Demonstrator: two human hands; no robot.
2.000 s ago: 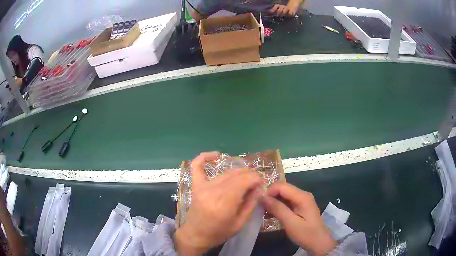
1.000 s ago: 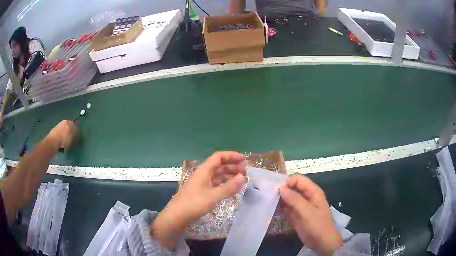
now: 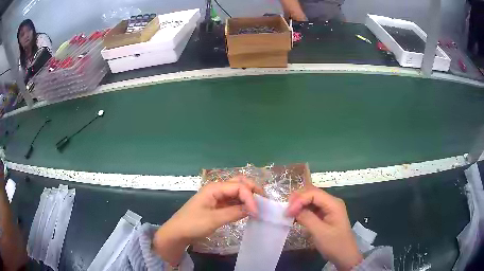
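Observation:
A milky white packaging sleeve (image 3: 262, 238) hangs flat below my hands, its top end over the open parts carton (image 3: 310, 182). My left hand (image 3: 215, 207) pinches the top left corner between thumb and fingers. My right hand (image 3: 323, 217) pinches the top right corner. The top edge looks folded into a band. The shallow brown carton holds shiny clear pieces (image 3: 225, 237); my hands and the sleeve hide part of it. The sleeve's lower end is cut off by the picture's edge.
More sleeves lie left (image 3: 51, 225), beside my left sleeve, and right. Black round-headed tools (image 3: 79, 132) lie on the green belt (image 3: 239, 122). Across it are a deeper carton (image 3: 258, 52), white trays (image 3: 150, 50) and red parts. One person is far left, another opposite; an arm shows lower left.
My left hand has gone from raised beside the sleeve to gripping its top left corner, and the top edge now looks folded. The neighbour's hand has left the belt; one fewer tool shows there.

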